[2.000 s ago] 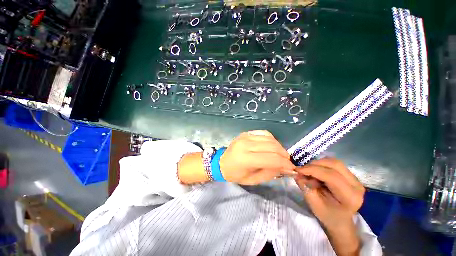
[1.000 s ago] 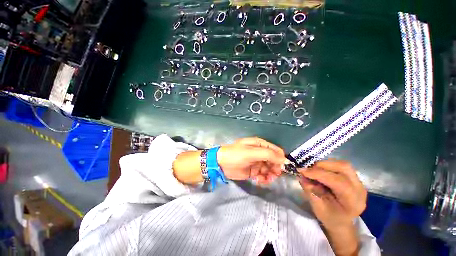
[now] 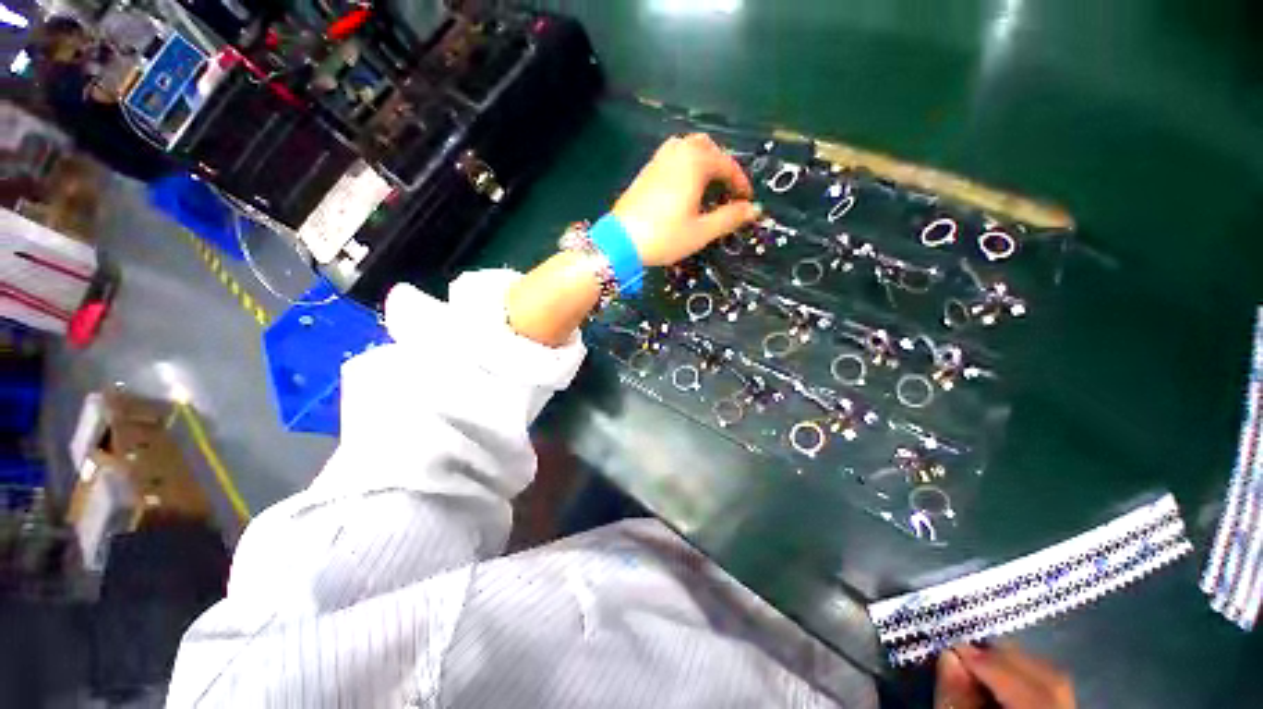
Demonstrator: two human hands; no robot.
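Observation:
A clear blister tray point(image 3: 831, 450) on the green bench holds rows of small dark and silvery parts with thin pale rings. My left hand point(image 3: 686, 205), with a blue wrist strap, is over the tray's far left part. Its thumb and fingers are bent, and whether they hold a part cannot be told. A white liner strip point(image 3: 1032, 582) with dotted blue-black rows lies nearer me at the right. My right hand point(image 3: 1004, 679) is at its near edge, cut off by the bottom of the picture. Its fingers are bent and blurred, and no tool can be made out.
A large black equipment case point(image 3: 478, 173) with red parts and a metal latch stands at the left, beyond my left forearm. More white strips point(image 3: 1240, 513) lie at the right edge. A blue bin point(image 3: 319, 360) and cardboard boxes point(image 3: 139, 464) are on the floor at the left.
My left hand has left my right hand and reached out over the tray. The view has turned and shifted left. My right hand is now partly out of the picture.

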